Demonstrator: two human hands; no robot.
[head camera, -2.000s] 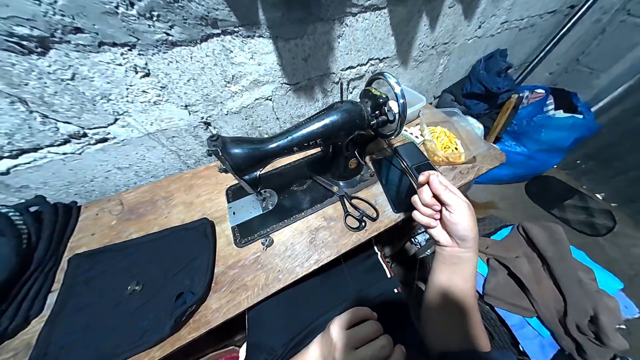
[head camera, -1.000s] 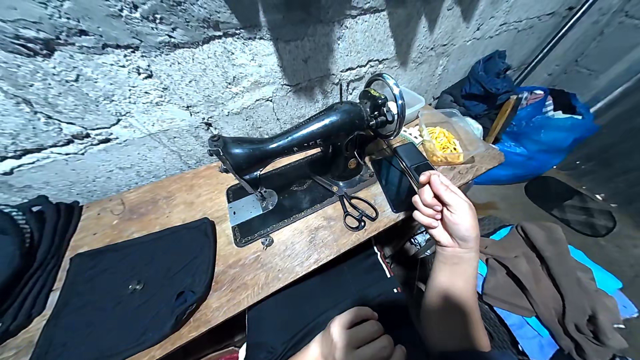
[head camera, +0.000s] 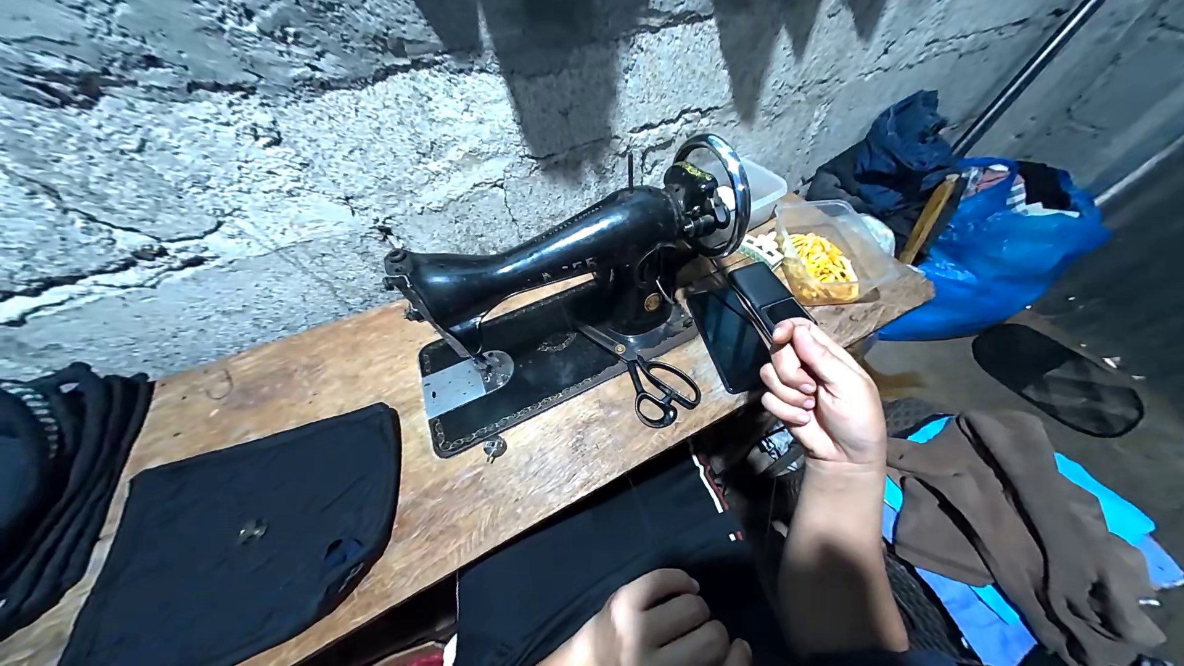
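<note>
My right hand (head camera: 823, 393) is raised over the table's front edge, thumb and forefinger pinched together. A thin dark line reaches these fingertips beside the phones; whether it is held is unclear. My left hand (head camera: 671, 620) lies curled over black fabric (head camera: 592, 564) in my lap, and its fingertips are partly hidden. A black sewing machine (head camera: 555, 245) with a chrome handwheel (head camera: 740, 194) stands on the wooden table. Black-handled scissors (head camera: 652, 379) rest partly on its base. A dark-screened tablet or phone (head camera: 726, 338) and a smaller black phone (head camera: 766, 289) lie right of the machine.
Folded black cloth (head camera: 250, 527) and a stack of dark fabric (head camera: 65, 490) occupy the table's left. A small metal part (head camera: 495, 450) lies before the machine. Right are a plastic tub with yellow pieces (head camera: 823, 264), a blue bag (head camera: 999, 268), brown cloth (head camera: 1036, 527) and a dark slipper (head camera: 1059, 379).
</note>
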